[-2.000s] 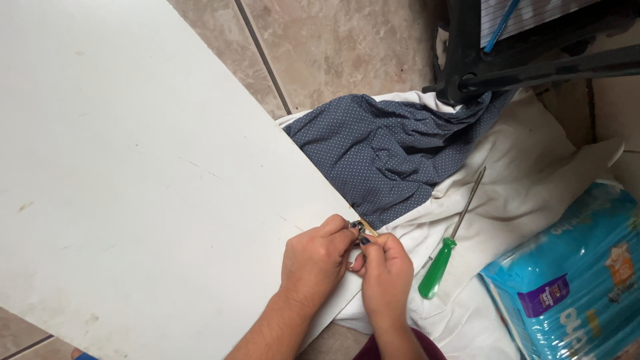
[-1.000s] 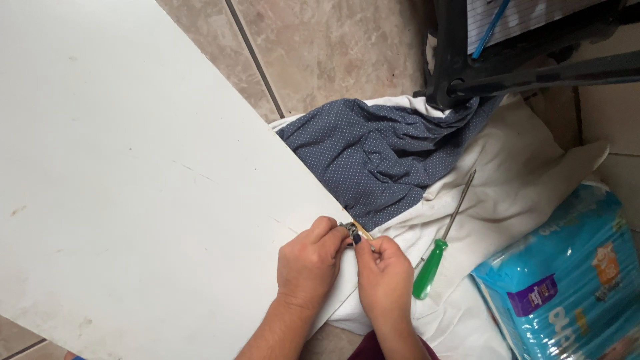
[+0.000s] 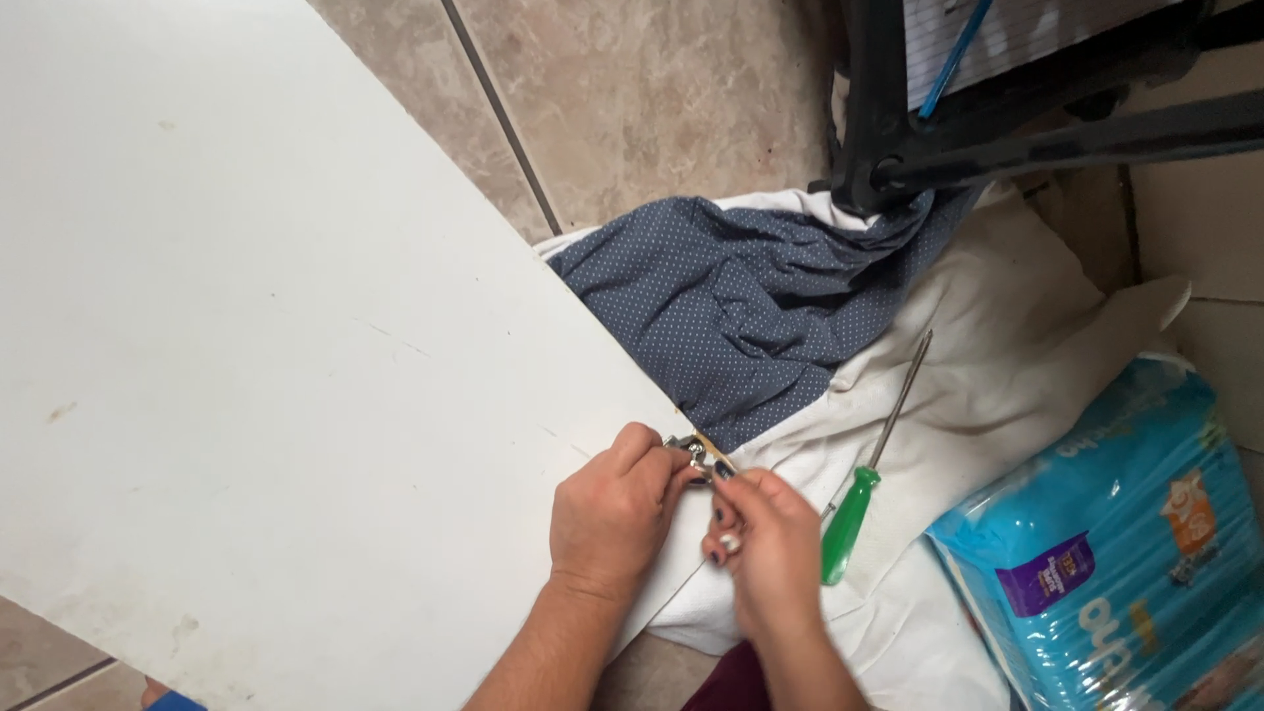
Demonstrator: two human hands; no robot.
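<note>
A large white panel (image 3: 296,326) fills the left side of the view, its corner between my two hands. My left hand (image 3: 617,504) rests on the panel near that corner, its fingertips closed on a small metal fitting (image 3: 695,452), which looks like a hinge, at the panel's edge. Beside it, my right hand (image 3: 765,533) touches the fitting's near end with thumb and forefinger; a small whitish thing (image 3: 730,543) shows among its curled fingers, too small to name. To the right, a screwdriver with a green handle (image 3: 851,528) lies on white cloth, tip pointing away.
Dark blue dotted fabric (image 3: 731,306) and white cloth (image 3: 997,296) lie bunched beyond the panel's edge. A black frame (image 3: 874,118) stands at the upper right near lined paper (image 3: 1027,39) and a blue pen (image 3: 956,59). A blue plastic package (image 3: 1106,553) lies at the lower right.
My right hand's lower fingers have parted from the panel's corner a little, and the whitish thing among them now shows. My left hand stays at the metal fitting.
</note>
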